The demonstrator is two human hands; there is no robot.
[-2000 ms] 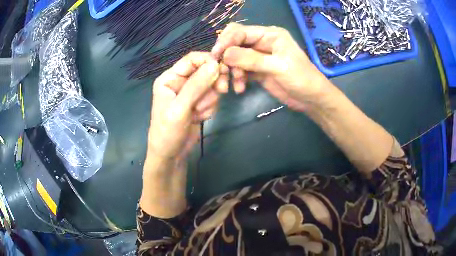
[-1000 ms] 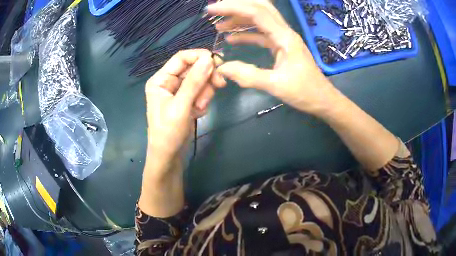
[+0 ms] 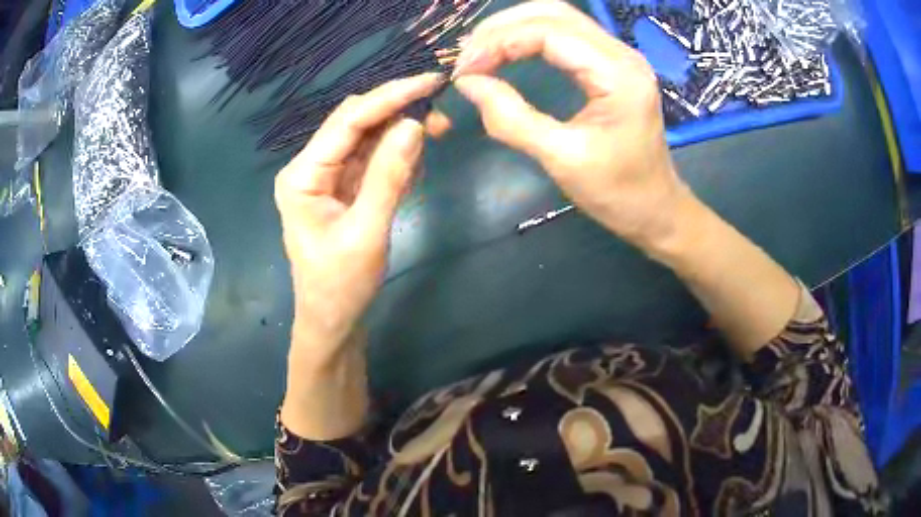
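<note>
My left hand (image 3: 348,197) is raised above the mat, thumb and index finger apart, index fingertip pointing at my right fingertips. My right hand (image 3: 596,126) has thumb and index fingertips close together around the end of a thin dark piece (image 3: 443,87), likely a black wire. Whether my left fingers also grip it cannot be told. A silver metal plug pin (image 3: 543,218) on a thin black lead lies on the mat below my hands. Many black wires (image 3: 303,61) lie in a pile behind my hands, with coppery stripped ends (image 3: 444,18) near my right fingers.
A blue tray (image 3: 742,125) at upper right holds silver pins and black sleeves. Another blue tray edge (image 3: 202,18) shows at upper left. A clear bag of silver parts (image 3: 116,121) lies left. A black box with a yellow label (image 3: 86,348) and thin cables are at lower left.
My right hand has come back from the wire pile to my left fingertips. My left thumb and index have spread apart. The dark wire hanging below my left hand no longer shows.
</note>
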